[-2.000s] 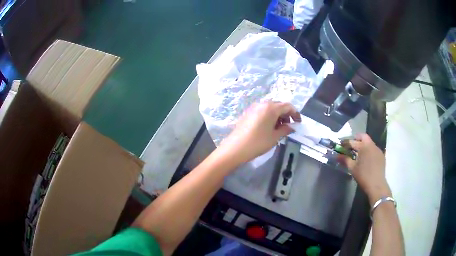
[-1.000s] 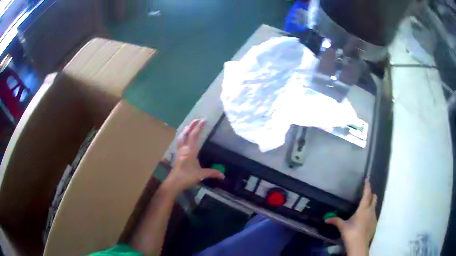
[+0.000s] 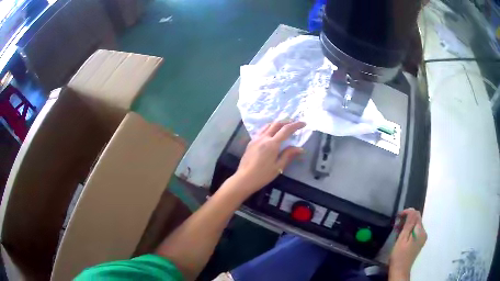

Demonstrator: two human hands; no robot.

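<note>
The grey machine bed (image 3: 362, 181) lies in front of me. A crumpled white plastic sheet (image 3: 285, 82) with small pale parts on it covers the bed's back left. My left hand (image 3: 271, 153) is over the sheet's front edge, fingers apart, with nothing visible in it. My right hand (image 3: 408, 236) is at the bed's front right corner, fingers partly curled; whether it holds anything is unclear. A green and white part (image 3: 386, 131) lies in the fixture (image 3: 390, 144) at the bed's right. The dark press head (image 3: 362, 33) stands above the bed.
The front panel has a red button (image 3: 301, 213) and a green button (image 3: 363, 235). A slotted metal bracket (image 3: 323, 159) is on the bed. An open cardboard carton (image 3: 115, 192) stands at left. A pale worktable (image 3: 460, 164) is at right, a red stool (image 3: 15, 107) at far left.
My left hand has moved from the left green button up to the sheet. My right hand has come off the right green button to just beside the panel's corner.
</note>
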